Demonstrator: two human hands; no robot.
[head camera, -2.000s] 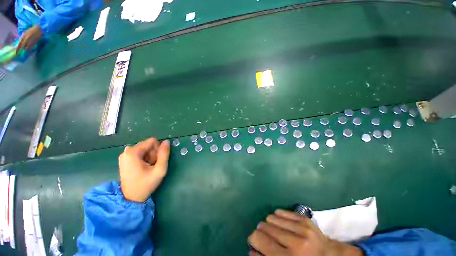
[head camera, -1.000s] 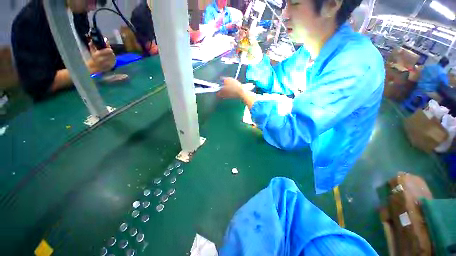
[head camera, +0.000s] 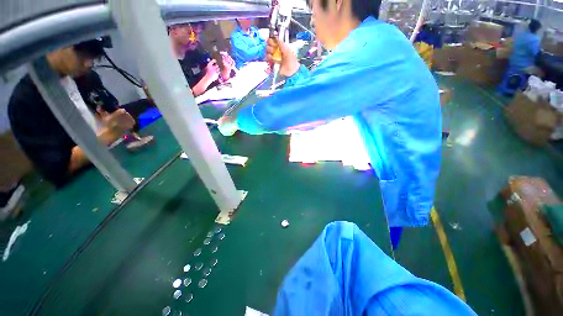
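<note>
Several small round metal discs (head camera: 198, 266) lie in slanting rows on the dark green surface (head camera: 259, 247), running from the foot of a grey-white post down to the lower edge. A small white scrap (head camera: 284, 223) lies to the right of the discs. A bit of white paper (head camera: 254, 311) shows at the bottom edge. A blue sleeve (head camera: 346, 271) of mine fills the bottom middle. Neither of my hands is in the picture.
Two grey-white posts (head camera: 185, 117) stand on foot plates. A worker in a blue smock (head camera: 352, 99) stands ahead, with an upright tool in one hand. White strips (head camera: 234, 160) and a bright white stack (head camera: 327, 145) lie nearby. People sit at left. Cartons (head camera: 531, 216) stand at right.
The view has swung from the discs up and right to the hall, and both my hands have left it. The neighbour has turned, and a bright white stack now shows beside them.
</note>
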